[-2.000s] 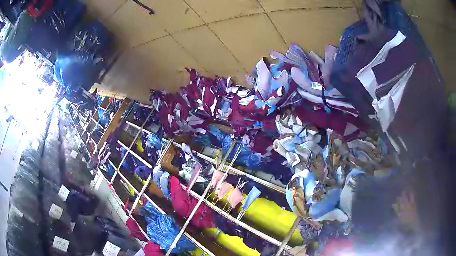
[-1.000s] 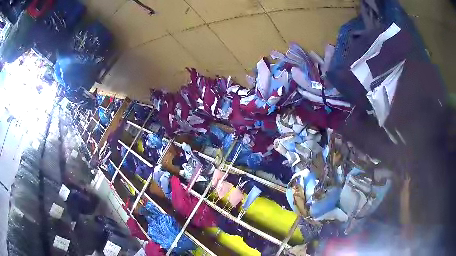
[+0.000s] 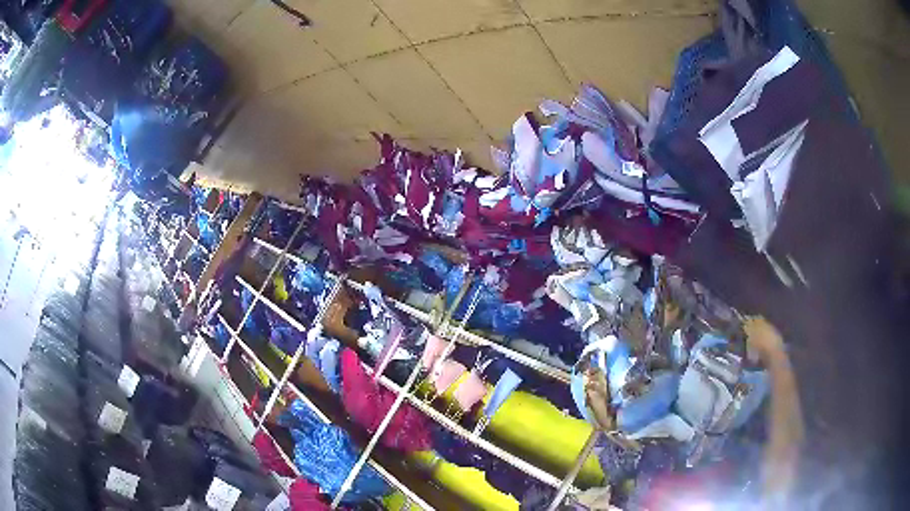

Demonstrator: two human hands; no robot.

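A blurred bare forearm and hand point(image 3: 768, 344) show at the lower right, against dark cloth. The frame does not show which hand it is, or whether it is mine or holds anything. No other hand is visible. Beside it lies a heap of light blue, white and tan fabric scraps point(image 3: 649, 389). Folded white strips point(image 3: 763, 170) lie on the dark cloth point(image 3: 838, 230) at the right. At the lower left, a dark fabric lay point(image 3: 70, 379) carries several small white tickets point(image 3: 123, 483) with faint print.
Maroon offcuts point(image 3: 399, 205) lie along a pale metal rack point(image 3: 394, 411). The rack holds yellow rolls point(image 3: 544, 431), crimson cloth point(image 3: 374, 404) and a crinkled blue bundle point(image 3: 324, 449). Tan tiled floor point(image 3: 429, 80) spans the top. Bright glare covers the far left.
The forearm and hand now show more clearly beside the scrap heap, where there was only a faint blur before. Since the first frame, the white strips have shifted slightly left.
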